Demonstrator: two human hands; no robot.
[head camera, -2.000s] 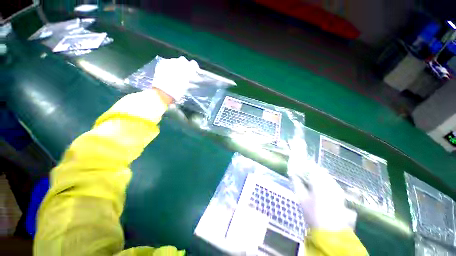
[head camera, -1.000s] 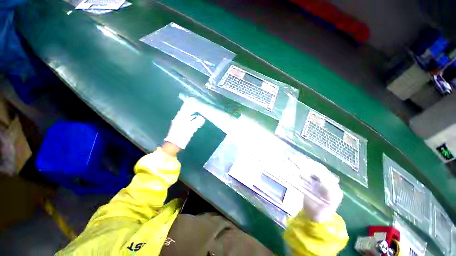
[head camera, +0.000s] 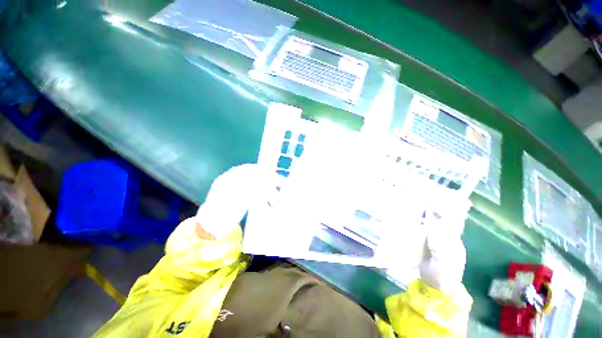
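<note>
A silver-white laptop palmrest (head camera: 297, 228) is held up in front of me over the green bench, tilted and washed out by glare. Some key holes show at its upper left and right, and a touchpad opening near its lower edge. My left hand (head camera: 231, 198), in a white glove, grips its left side. My right hand (head camera: 443, 247), also gloved, grips its right side; its fingers blur into the glare. Whatever lies directly under the panel is mostly hidden.
Bagged palmrests (head camera: 318, 69) lie along the bench's far side, with a flat clear bag (head camera: 224, 23) at upper left. A red tape dispenser (head camera: 521, 297) stands at right beside another panel (head camera: 566, 297). A blue bin (head camera: 99, 198) and a cardboard box (head camera: 33, 277) are below left.
The palmrest has come up off the bench into both hands. My left hand, earlier over the far bags and then empty over the bench, now holds its left side. The view has shifted.
</note>
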